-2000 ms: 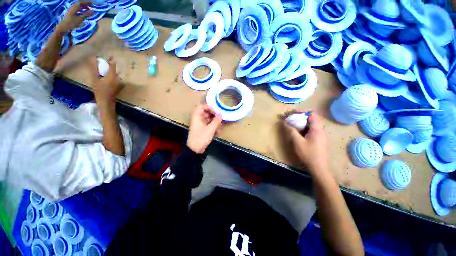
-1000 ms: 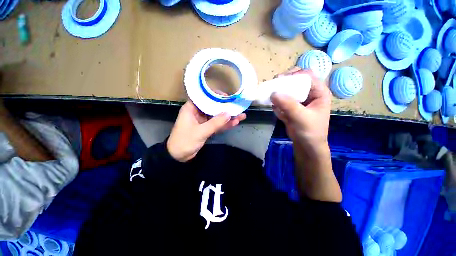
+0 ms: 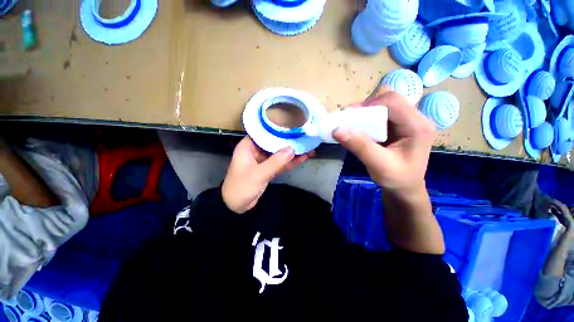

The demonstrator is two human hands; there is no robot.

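Observation:
My left hand (image 3: pixel 255 173) holds a pale hat brim (image 3: pixel 256 122) by its lower edge, slightly tilted, over the front edge of the bench. A darker blue band rings its centre hole. My right hand (image 3: pixel 399 141) is shut on a white glue bottle (image 3: pixel 368 122), held nearly level with its narrow end pointing left. The bottle's end is at the right side of the brim's hole, by the blue band. The tip is too blurred to tell whether it touches.
Pale crowns (image 3: pixel 439 109) and assembled hats (image 3: pixel 503 126) lie to the right on the bench (image 3: pixel 214 69). Another brim (image 3: pixel 94 31) lies at upper left, near a teal bottle (image 3: pixel 27 30). Below are a red stool (image 3: pixel 104 182) and blue crates (image 3: pixel 503 251). People sit at both sides.
Since two seconds ago, my left hand has brought the brim to the bench edge and my right hand has brought the bottle to it. In the last second the brim has tilted more.

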